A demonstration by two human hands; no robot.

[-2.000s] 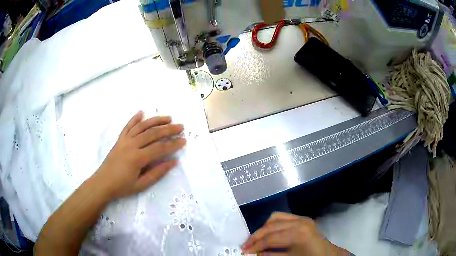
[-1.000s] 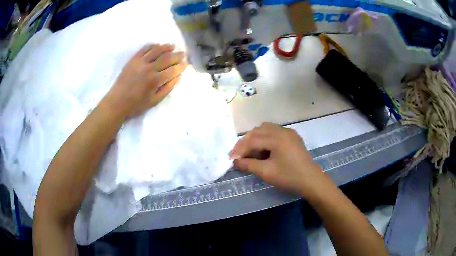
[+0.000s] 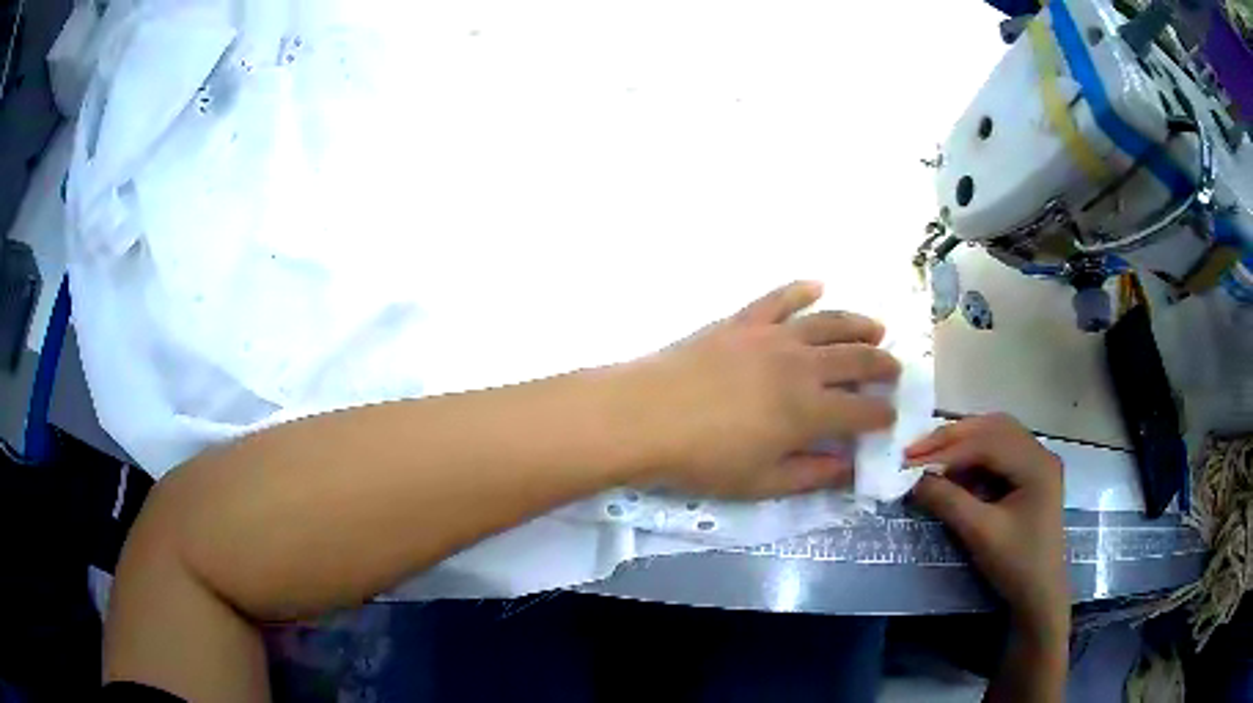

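Observation:
The white eyelet fabric [image 3: 522,247] spreads over the machine table, its upper part washed out by bright light. Small cut-out holes show near the table's front edge. My left hand [image 3: 783,392] lies flat on the fabric, fingers spread a little, beside a folded strip at its right edge. My right hand [image 3: 996,488] pinches the lower corner of that strip between thumb and fingers. The presser foot area [image 3: 932,247] of the sewing machine [image 3: 1086,137] is just beyond, at the fabric's right edge; whether the needle is in the cloth cannot be told.
The ruler strip [image 3: 825,538] runs along the table's front edge, under my right hand. A black oblong object [image 3: 1145,409] lies on the bed [image 3: 1031,368] at the right. Cream strips [image 3: 1227,529] hang at the far right. Dark clothing shows below the table edge.
The view has turned left, so the machine head sits further right. My left hand has moved down the fabric, close to my right hand, which still pinches the edge.

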